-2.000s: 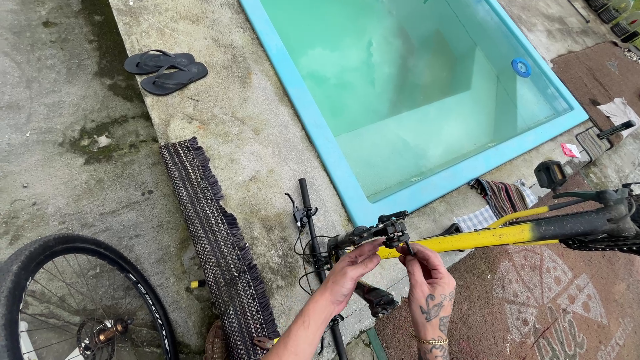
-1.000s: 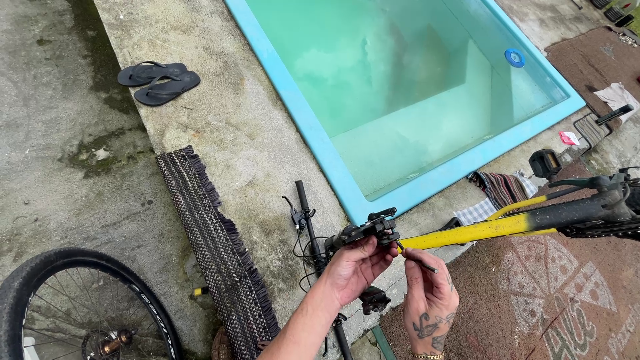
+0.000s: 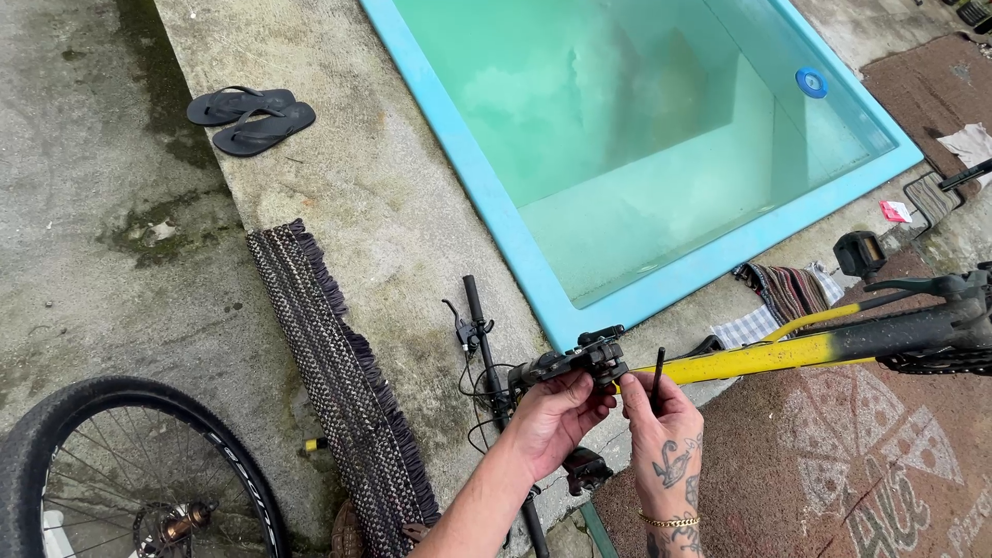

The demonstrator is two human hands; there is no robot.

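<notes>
A yellow and black bicycle frame (image 3: pixel 744 358) reaches in from the right edge, with a black mechanical part (image 3: pixel 593 358), perhaps a rear derailleur, at its near end. My left hand (image 3: pixel 554 418) grips this part from below. Beside it, my right hand (image 3: pixel 663 422) has its thumb and fingertips at the part's right side. A thin dark tool (image 3: pixel 659 372), its kind unclear, stands up between my right fingers. Beyond my left hand lies a handlebar (image 3: pixel 484 349) with a brake lever and cables. What my fingertips pinch is partly hidden.
A pool with a light-blue rim (image 3: pixel 480 194) lies ahead. A woven rug (image 3: pixel 333 372) and a bicycle wheel (image 3: pixel 147 395) are on the left, black flip-flops (image 3: pixel 263 128) farther up. A pedal (image 3: pixel 860 254) sticks out at right, above a brown printed mat (image 3: pixel 744 465).
My right hand has moved close to the part, and the dark tool, earlier lying across my fingers, now points upward. My left hand keeps its hold on the part.
</notes>
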